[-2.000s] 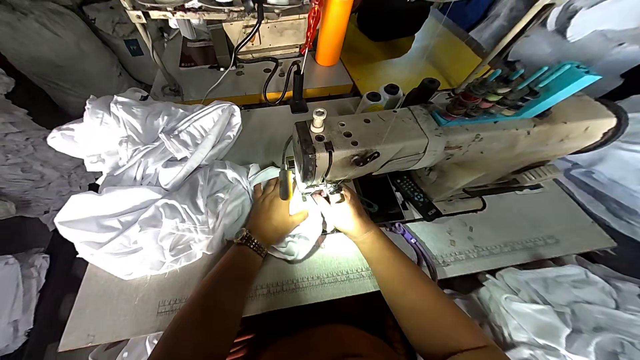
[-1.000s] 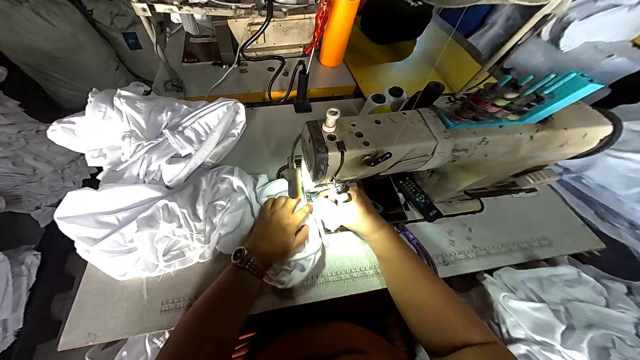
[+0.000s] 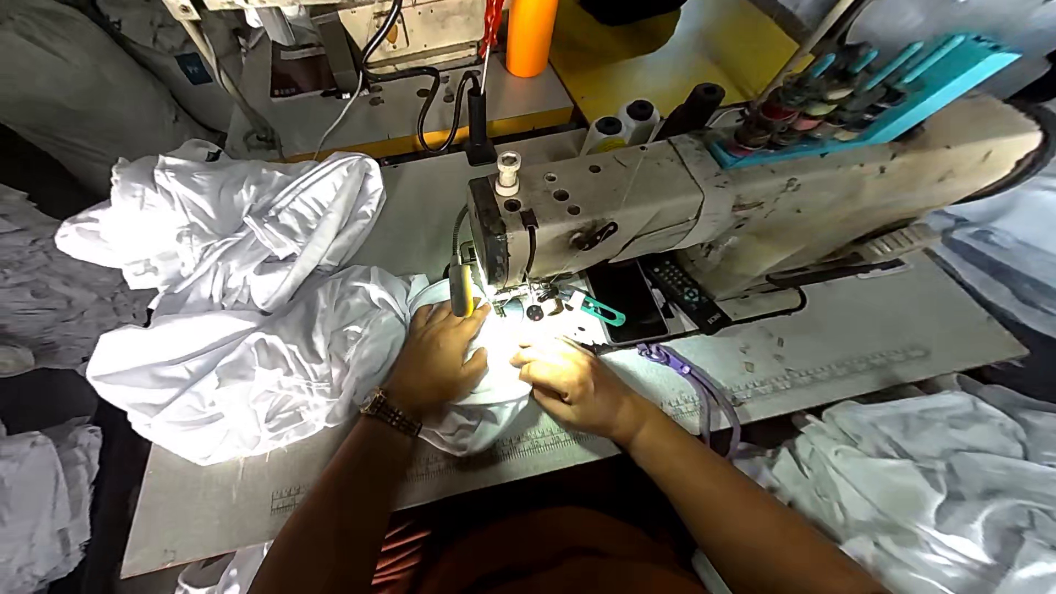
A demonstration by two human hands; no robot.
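An industrial sewing machine (image 3: 610,206) stands on the table, its needle area brightly lit by a small lamp (image 3: 462,287). White fabric (image 3: 247,363) is heaped left of the machine and runs to the front of the needle. My left hand (image 3: 437,355), with a watch on its wrist, lies flat on the fabric just left of the presser foot. My right hand (image 3: 577,384), fingers curled, pinches the fabric's edge in front of the foot; glare hides part of its fingertips. A teal thread snipper (image 3: 602,310) lies right of the needle.
Behind the needle area lie a phone (image 3: 627,301) and a black remote control (image 3: 683,293). A purple cord (image 3: 701,379) hangs over the front edge. Thread cones (image 3: 639,120) stand behind the machine, a teal bobbin rack (image 3: 899,107) on top. More white cloth (image 3: 932,478) lies at lower right.
My right hand has moved back from the needle toward the front edge. My left hand has spread flatter on the fabric. The teal snipper by the needle now shows plainly.
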